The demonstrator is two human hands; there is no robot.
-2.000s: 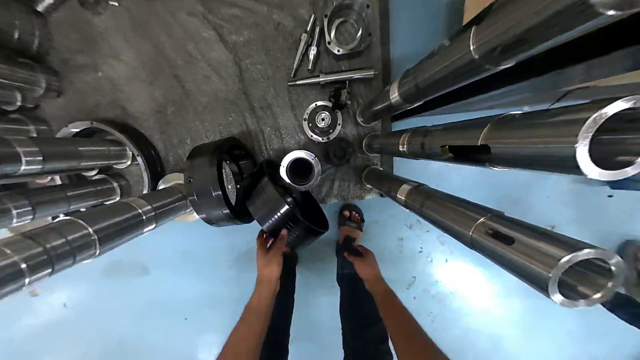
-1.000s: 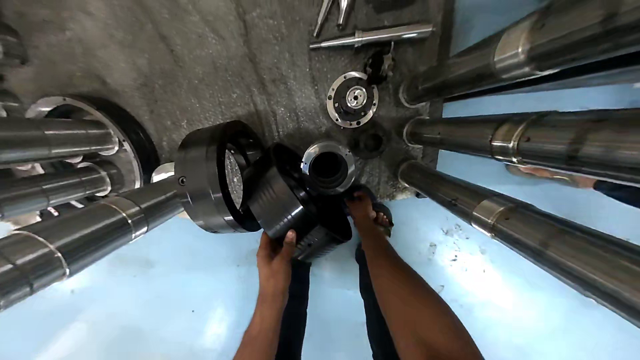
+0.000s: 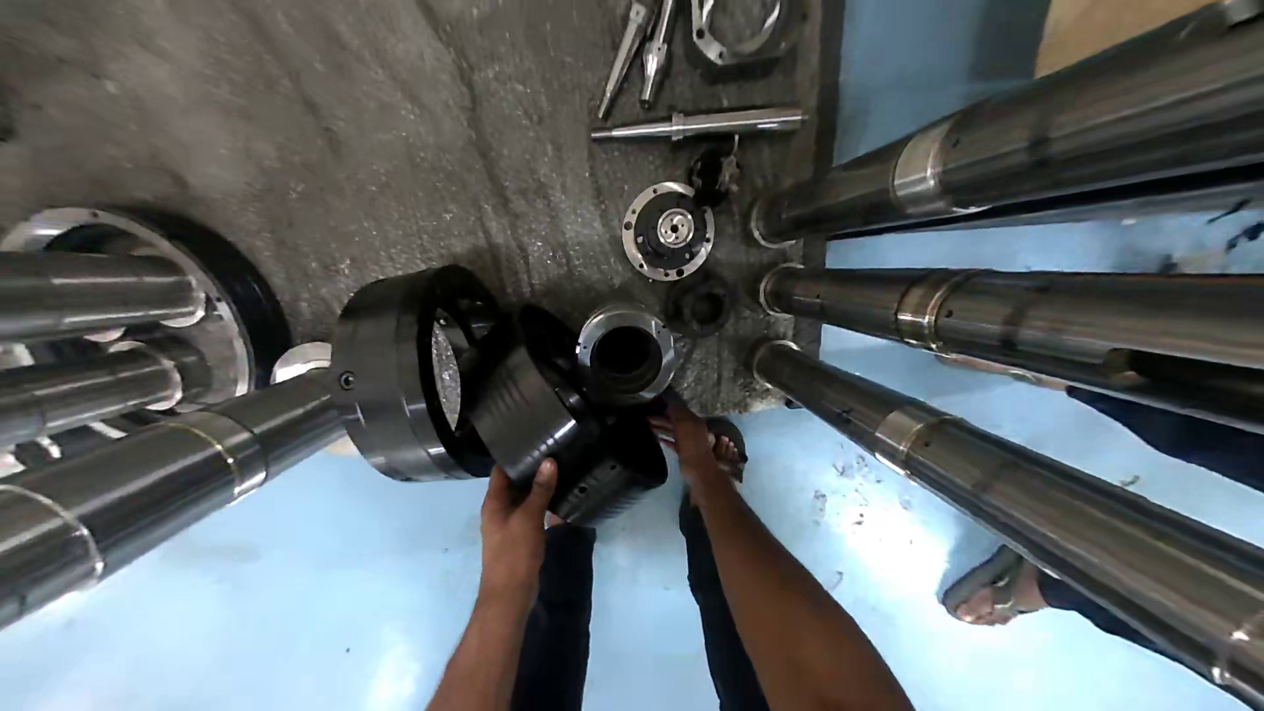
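My left hand (image 3: 515, 513) grips the lower edge of a black ribbed metal cylinder (image 3: 528, 410), thumb on its outer wall. My right hand (image 3: 686, 434) reaches to the right end of a second black cylinder (image 3: 602, 489), just below an upright flanged metal tube (image 3: 625, 354); its fingertips are partly hidden, so its hold cannot be told. A large black ring (image 3: 385, 375) stands on edge left of the ribbed cylinder, close against it. Above the flanged tube lies a round flange with bolt holes (image 3: 669, 230), beside a small dark ring (image 3: 701, 304).
Long steel tubes (image 3: 1027, 306) rise on the right, and more tubes (image 3: 178, 449) stand on the left, some within a large flanged ring (image 3: 247, 286). Metal shafts (image 3: 701, 124) lie on the dark mat (image 3: 395, 128). Another person's foot (image 3: 992, 588) is at the lower right.
My right hand has moved up and in from near my right leg to the black cylinders beside the flanged tube. My left hand stays on the ribbed cylinder. Another person's foot has appeared at the lower right.
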